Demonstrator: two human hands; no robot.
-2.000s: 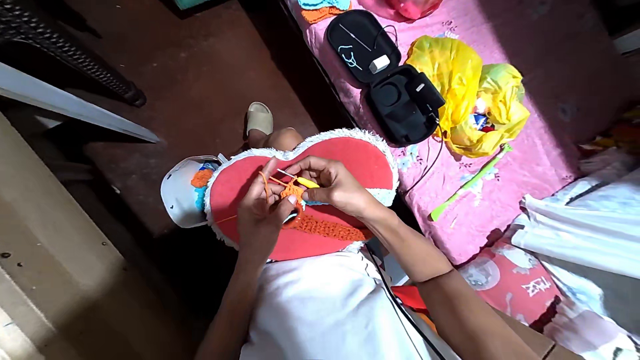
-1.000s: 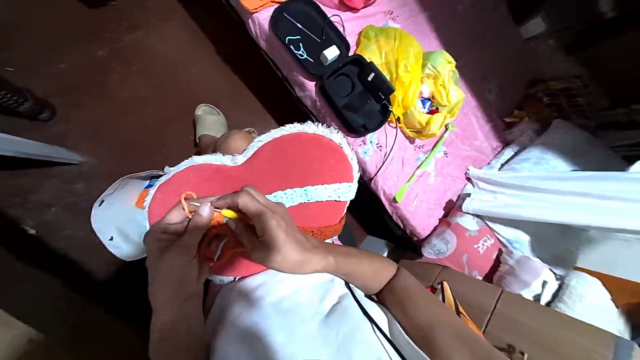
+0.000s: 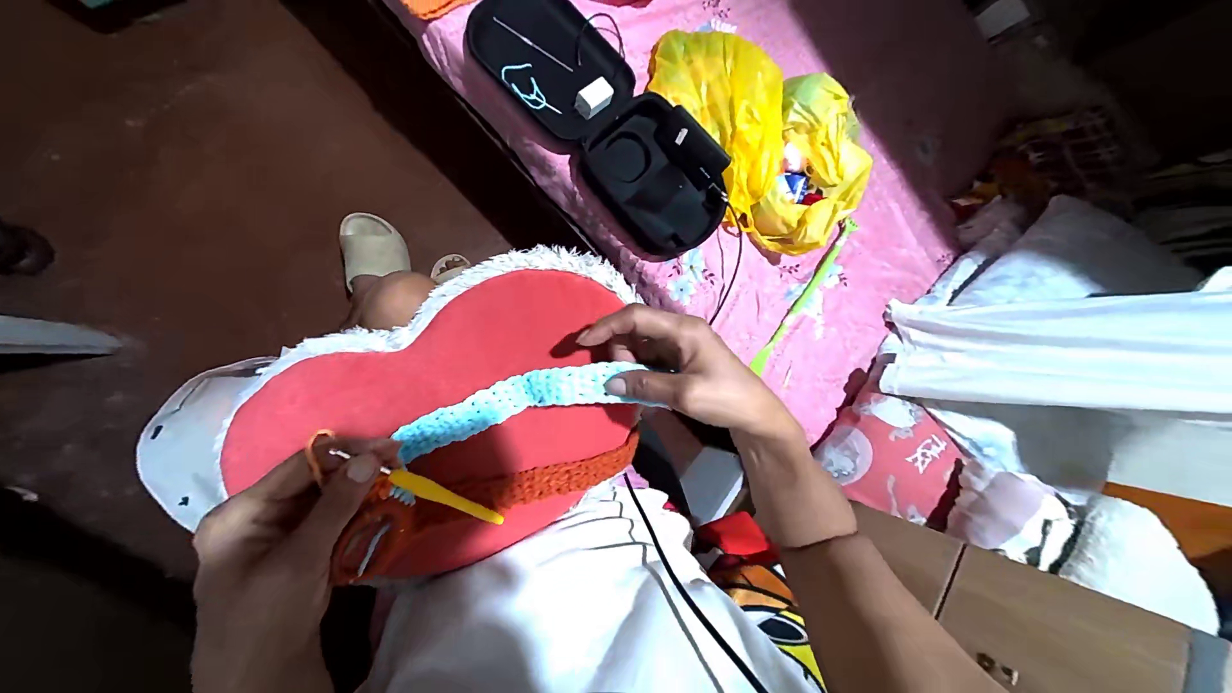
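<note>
A red heart-shaped cushion (image 3: 520, 318) with a white furry edge lies across the lap. At its lower left, my left hand (image 3: 289, 520) pinches a crochet hook with a yellow handle (image 3: 445, 497), an orange yarn loop (image 3: 316, 454) and the crocheted work between thumb and fingers. My right hand (image 3: 688, 371) holds the right end of a light blue crocheted strip (image 3: 500, 402) between thumb and fingers, its index finger raised over the cushion. Below the blue strip runs an orange crocheted strip (image 3: 568, 481), whose left part is partly hidden near my left hand.
An open black zip case (image 3: 645, 183) and yellow plastic bags (image 3: 722, 87) lie on the pink bedsheet (image 3: 885, 154), beside a thin green strip (image 3: 804, 298). A black cable (image 3: 674, 568) crosses the white clothing. Wooden drawers (image 3: 1059, 616) stand at lower right.
My right hand has left the hook and moved right to the blue strip's end. The yellow-handled hook stays at my left hand. The blue strip now shows lifted along the cushion.
</note>
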